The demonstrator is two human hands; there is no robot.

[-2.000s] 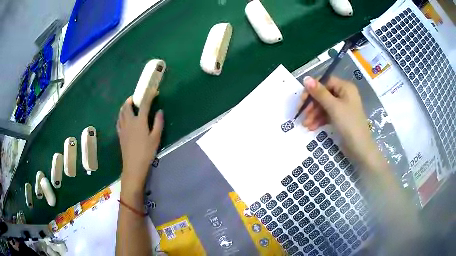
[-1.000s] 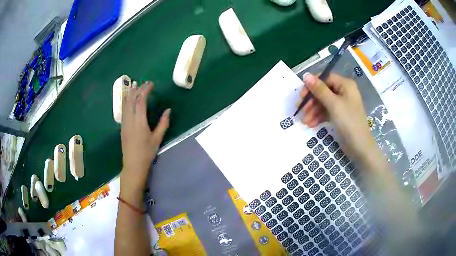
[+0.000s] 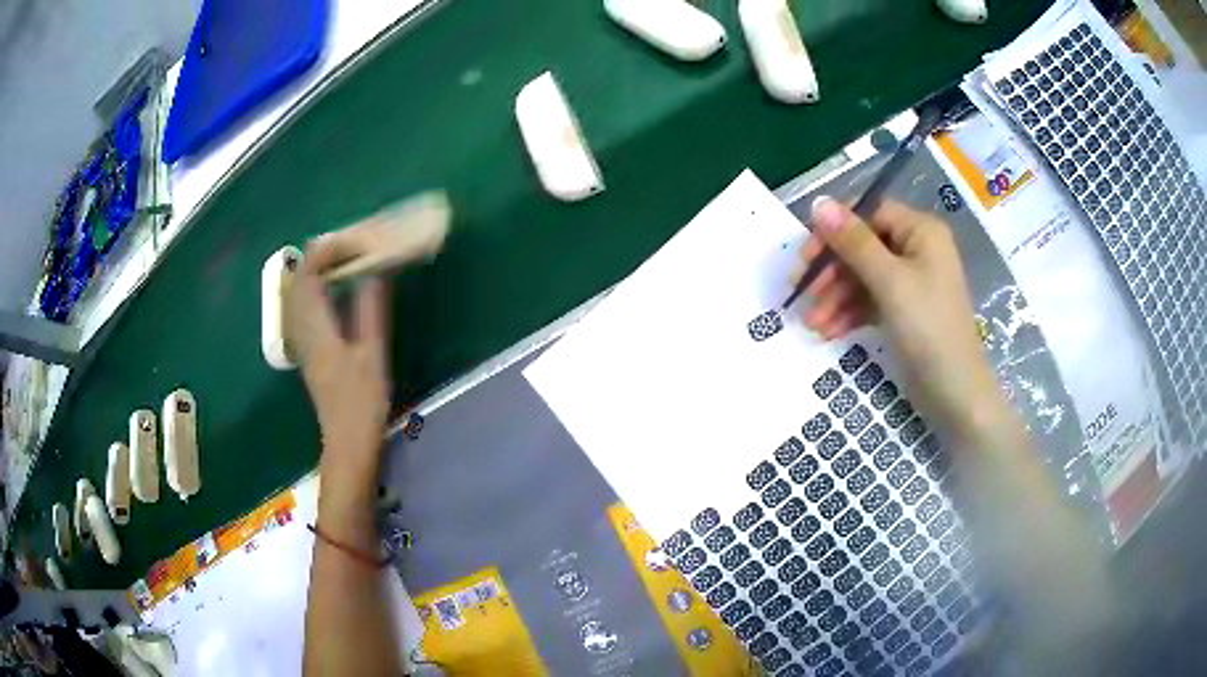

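Note:
My left hand [image 3: 342, 311] is over the green belt and grips one end of a cream plastic housing [image 3: 404, 232], blurred and pointing right. Another housing [image 3: 275, 311] lies just left of my fingers. My right hand [image 3: 880, 271] holds dark tweezers [image 3: 867, 199] like a pen. Their tips are at a black label [image 3: 765, 324] over the blank part of the white label sheet [image 3: 662, 357]. Whether the label touches the sheet I cannot tell. Rows of black labels cover the sheet's lower part.
More housings [image 3: 559, 139] lie along the green belt [image 3: 450, 119], several at lower left. A blue tray [image 3: 245, 66] and blue-green parts [image 3: 93, 199] are upper left. Spare label sheets [image 3: 1112, 172] lie at right. Grey and yellow packaging [image 3: 490, 489] is under the label sheet.
The housings on the belt have shifted left and down. My left hand has taken hold of a housing, now blurred and turned. My right hand and tweezers have barely moved.

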